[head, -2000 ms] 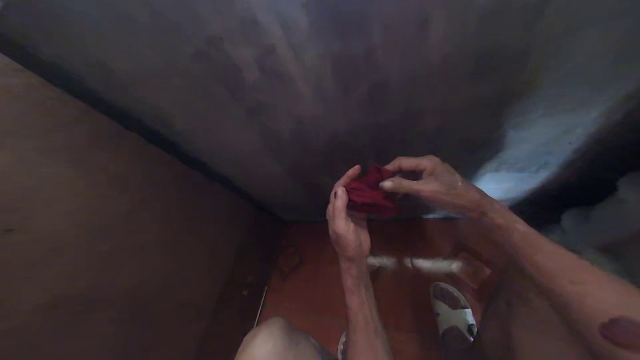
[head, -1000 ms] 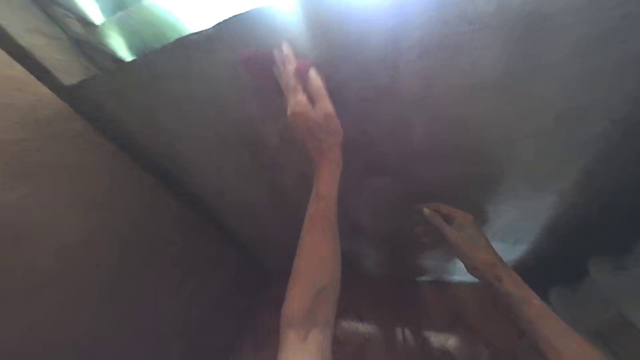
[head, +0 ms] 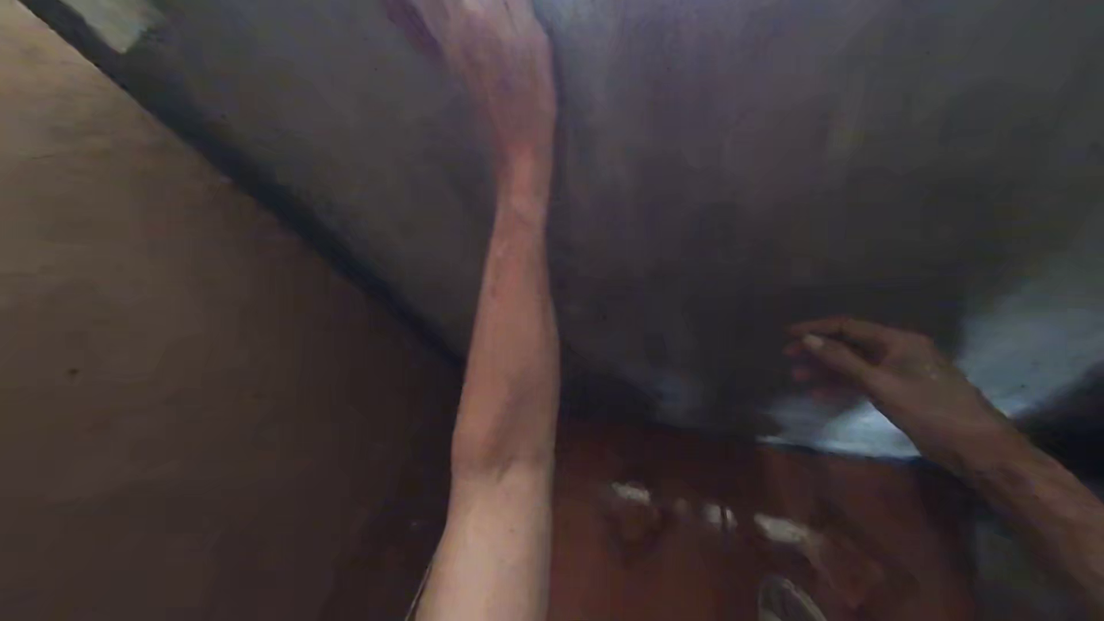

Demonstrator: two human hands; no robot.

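Note:
My left hand [head: 496, 52] reaches up against a grey, smooth panel [head: 733, 172], its fingers cut off by the top edge of the view. Beside it, a blurred dark red cloth [head: 412, 24] shows at the upper left of the hand, pressed to the panel. Lower down at the right, my right hand [head: 862, 354] hovers in front of the same panel with its fingers loosely curled, and nothing is seen in it.
A brown wall [head: 172, 362] rises on the left and meets the grey panel along a dark seam. Below lies a reddish-brown floor [head: 690, 569] with light patches, and part of a shoe [head: 787, 602] at the bottom edge.
Both hands were together at the red cloth two seconds ago. The left hand then went up to the panel with the cloth, while the right hand came away to the right.

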